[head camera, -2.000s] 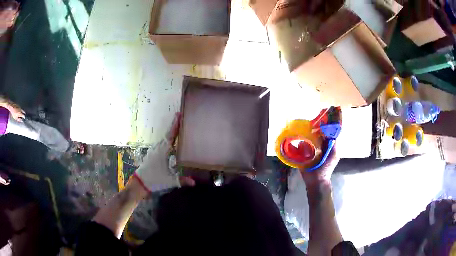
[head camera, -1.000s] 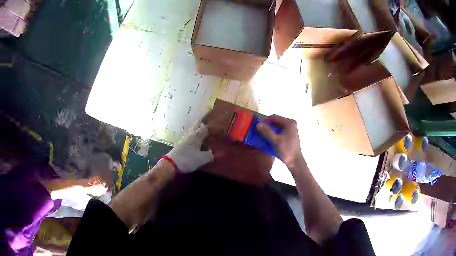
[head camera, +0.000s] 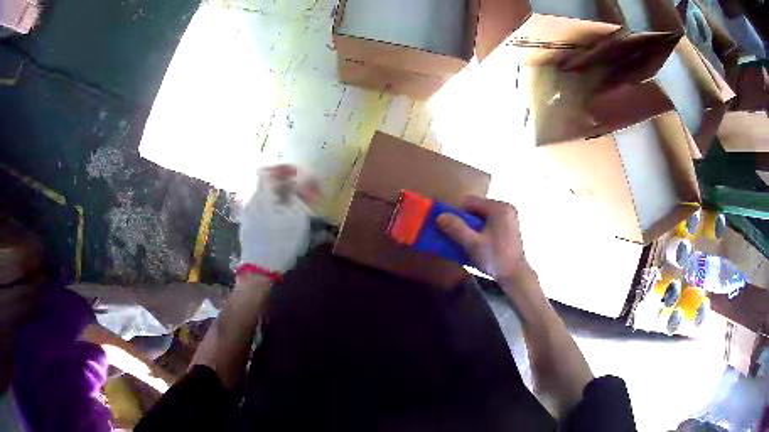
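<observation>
A brown carton (head camera: 422, 164) with its flaps shut lies at the table's front edge, against my body, turned at an angle. My right hand (head camera: 493, 240), bare, holds the tape gun (head camera: 434, 229) by its blue body. Its orange-red head lies on the carton's top at the centre seam. My left hand (head camera: 276, 221), in a white knitted glove with a red cuff, is blurred and off the carton, to its left. Its fingers are too blurred to read. I cannot make out a tape strip on the carton.
Open cartons with white inside stand behind (head camera: 400, 72) and at the right (head camera: 607, 181) on the pale worktable (head camera: 219, 110). Yellow tape rolls (head camera: 691, 304) and a water bottle (head camera: 715, 274) are on the right side board. A person in purple (head camera: 63, 354) is at the lower left.
The open carton in front of me is now shut. The tape gun has come down onto its top. My left hand has left the carton and moved left and up.
</observation>
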